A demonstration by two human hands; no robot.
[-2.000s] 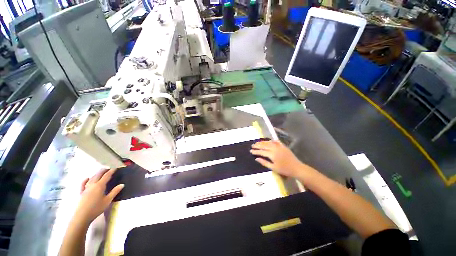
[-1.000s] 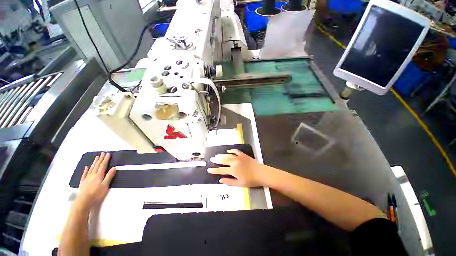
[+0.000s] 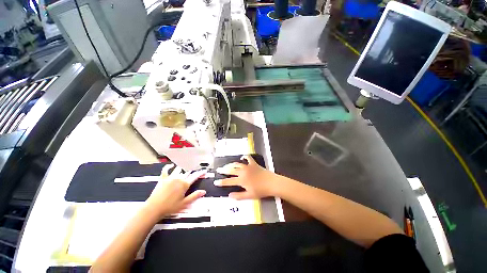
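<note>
A black fabric panel [image 3: 101, 189] with rounded ends lies flat across the white placement sheet [image 3: 107, 226], under the sewing machine head [image 3: 179, 130]. A narrow white slot [image 3: 133, 180] shows along the panel. My left hand [image 3: 175, 192] lies on the panel left of the needle area, fingers spread. My right hand [image 3: 246, 180] presses on the panel's right end, fingers apart. Both hands' fingertips are close to the needle area [image 3: 204, 166], whose details are too small to tell. A larger black panel [image 3: 240, 248] lies nearest me.
A control screen [image 3: 401, 52] stands at the right. A clear plastic plate [image 3: 326, 149] lies on the grey table [image 3: 299, 181]. Pens [image 3: 409, 221] lie at the right edge. A green bed plate [image 3: 299, 101] and thread cones [image 3: 281, 8] are behind the head.
My left hand has moved right from the panel's left end to beside the needle area. The panel has shifted slightly left relative to the machine head. My right hand stays on its right end.
</note>
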